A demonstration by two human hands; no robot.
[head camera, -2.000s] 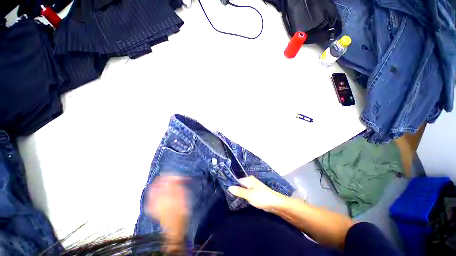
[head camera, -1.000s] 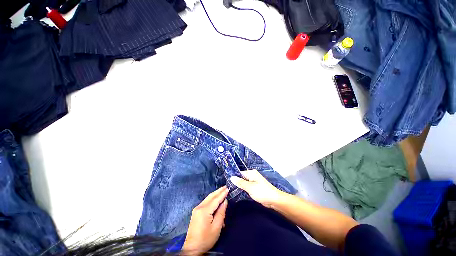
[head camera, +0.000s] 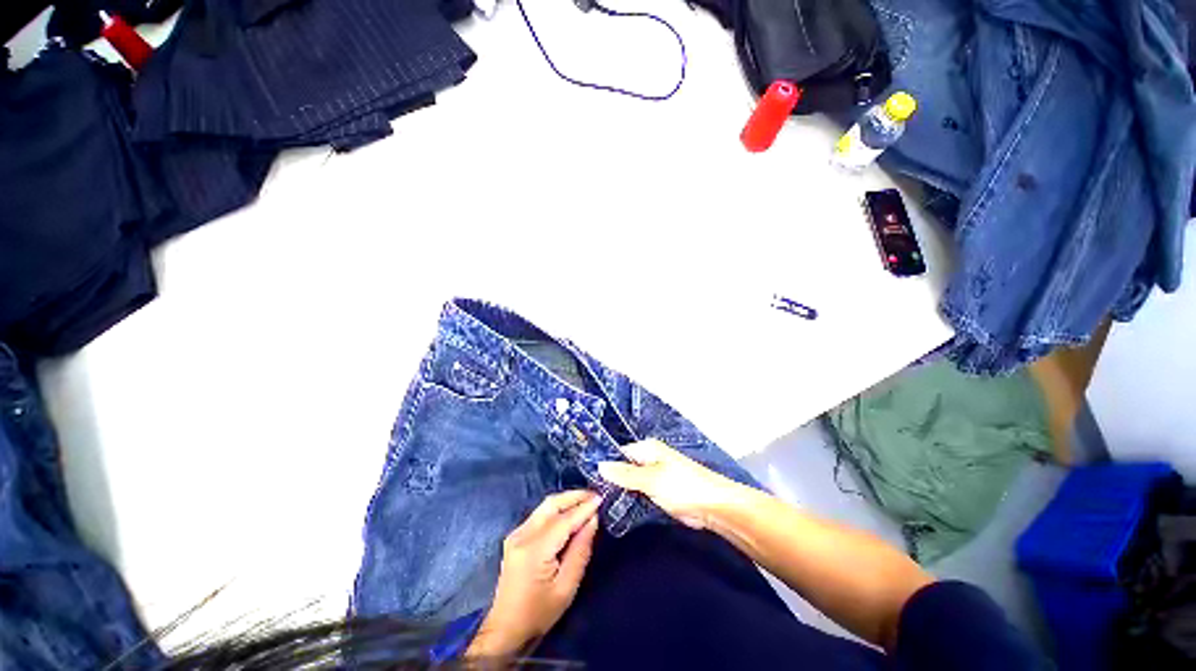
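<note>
Blue denim jeans [head camera: 453, 459] lie partly on the white table and partly against my lap, waistband up and fly open. The waist button [head camera: 563, 408] shows at the centre front. My right hand [head camera: 669, 482] holds the edge of the fly, thumb on top. My left hand [head camera: 544, 557] is at the lower fly, its thumb and fingertips pinched together beside my right fingers. Whether a thread or small tool is between the left fingertips is too small to tell. Thread snips [head camera: 794, 307] lie on the table.
On the white table [head camera: 302, 354] are a red thread cone [head camera: 770, 115], a bottle with a yellow cap [head camera: 872, 133], a phone [head camera: 896, 232], a cord and a black bag [head camera: 816, 53]. Denim [head camera: 1049, 171] heaps at right, dark pinstriped garments [head camera: 308, 72] upper left. Green cloth [head camera: 938, 452] and blue bin [head camera: 1095, 524] stand lower right.
My left hand, blurred over the left leg of the jeans two seconds ago, has moved right to the fly, beside my right hand. My right hand has kept its hold at the fly.
</note>
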